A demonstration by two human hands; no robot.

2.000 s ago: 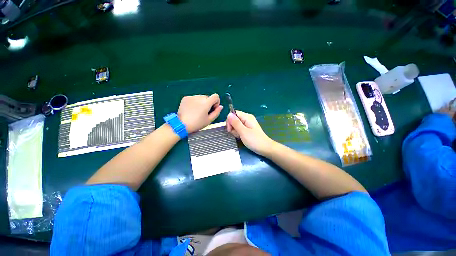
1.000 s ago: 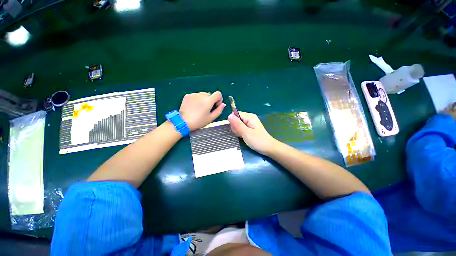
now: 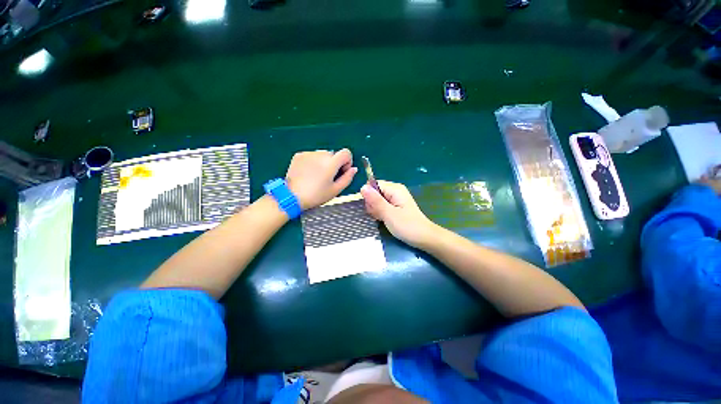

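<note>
My left hand (image 3: 320, 177) is curled, its fingers bent toward the right; a small part of something may show at its top edge, but I cannot tell what it holds. My right hand (image 3: 395, 210) is closed on slim tweezers (image 3: 369, 171), which point up and slightly left, just right of my left fingertips. A striped adhesive sheet (image 3: 345, 237) lies below both hands, its lower part plain white. An amber tape sheet (image 3: 458, 204) lies right of my right hand.
Larger striped sheets (image 3: 225, 188) lie left, with a dark ring (image 3: 98, 158) and bagged pale sheet (image 3: 46, 260) beyond. Watch modules (image 3: 141, 120) (image 3: 453, 91) lie on the far side. Bagged amber parts (image 3: 545, 181), a phone (image 3: 598, 175), a bottle (image 3: 635, 129) and another person's sleeve (image 3: 688, 252) are right.
The small modules on the far side have shifted left across the view. My hands and the tweezers have stayed nearly in place, with only slight movement.
</note>
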